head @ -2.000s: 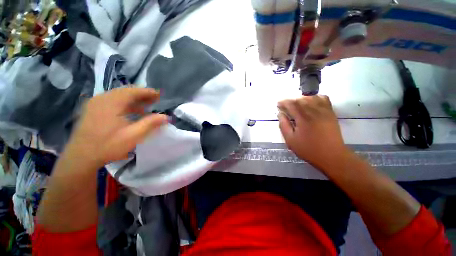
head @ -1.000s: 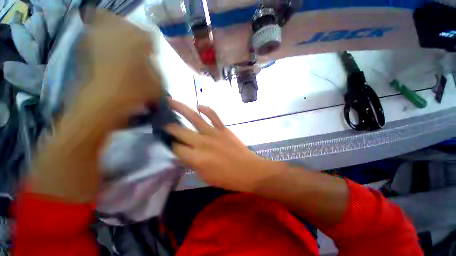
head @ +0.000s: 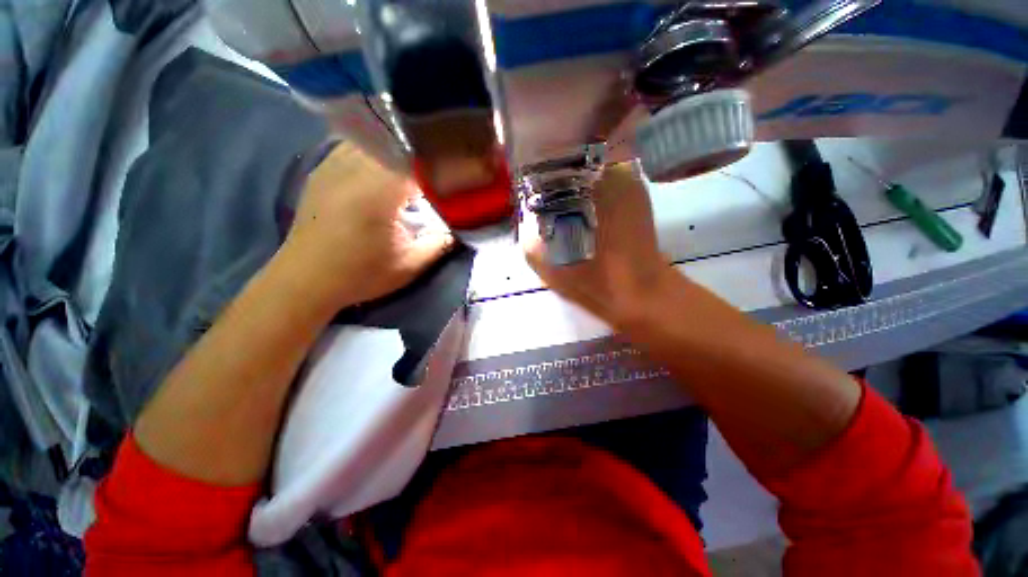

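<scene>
A garment panel of light grey cloth (head: 349,419) with a dark grey section (head: 437,307) lies at the left of the machine and hangs over the table's front edge. My left hand (head: 359,231) is closed on the dark part of the panel, left of the needle area; its fingertips are partly hidden by the machine head. My right hand (head: 618,254) is behind and right of the grey cylindrical attachment (head: 567,234). Its fingers are hidden by the machine parts, so its hold cannot be seen.
The white machine head (head: 586,73) with blue lettering and a ribbed knob (head: 697,135) hangs over the work. Black scissors (head: 829,242), a green screwdriver (head: 924,218) and a small dark part (head: 991,203) lie right. A ruler strip (head: 541,379) runs along the front edge. Grey cloth (head: 186,225) is heaped left.
My right hand has moved from the cloth at the left to behind the grey attachment. My left hand has moved right and forward with the panel. The view has come closer to the machine head.
</scene>
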